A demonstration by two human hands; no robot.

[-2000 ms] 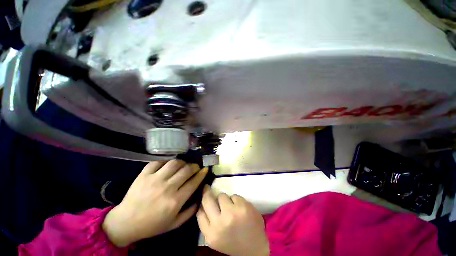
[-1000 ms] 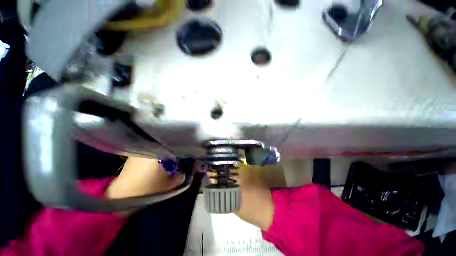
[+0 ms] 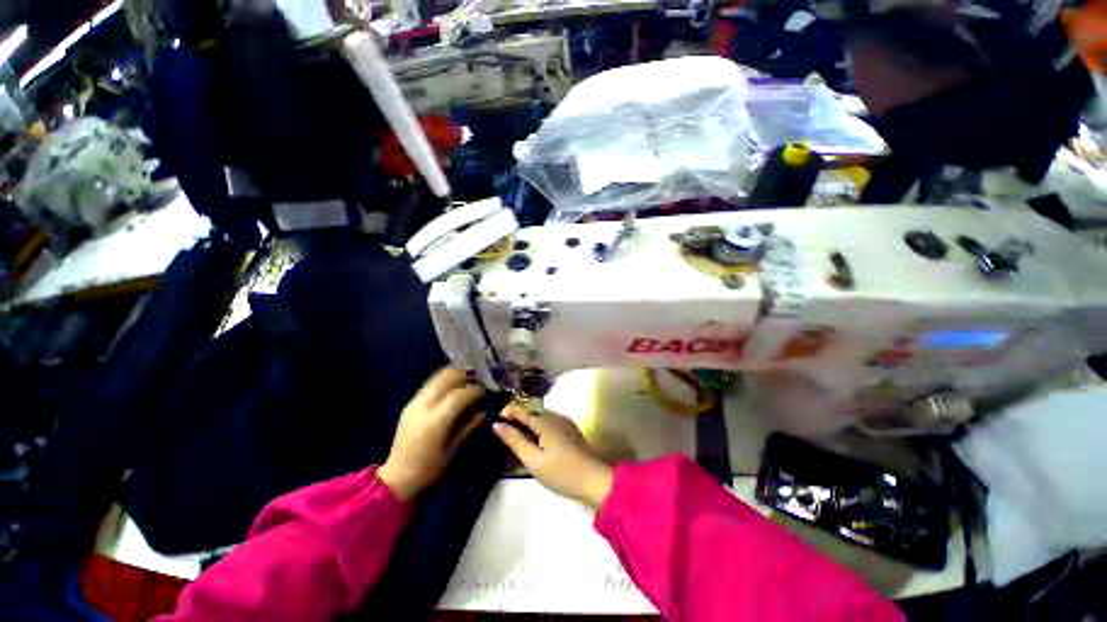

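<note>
Dark cloth [image 3: 316,389] lies in a large heap left of the sewing machine [image 3: 607,316] and runs under both hands to the front edge. My left hand [image 3: 431,425] rests on the cloth just below the machine head's left end, fingers bent toward the needle area [image 3: 529,386]. My right hand [image 3: 546,447] is close beside it, fingertips at the cloth's right edge by the needle area. Its fingers are bent together at the cloth edge. The needle itself and the exact fingertip contact are too small and blurred to see. No white label shows at the fingers.
A black case [image 3: 850,498] lies under the machine arm at right, near a dark strip [image 3: 713,440] and a yellow-green ring [image 3: 677,391]. Behind stand a plastic bag [image 3: 656,128] and a black thread cone [image 3: 787,176]. A person [image 3: 959,91] is behind at right. White material [image 3: 1050,468] lies far right.
The view has pulled back from close over the machine head and now shows the whole machine and the room. Both hands, partly hidden behind the head one second ago, now show at the needle area.
</note>
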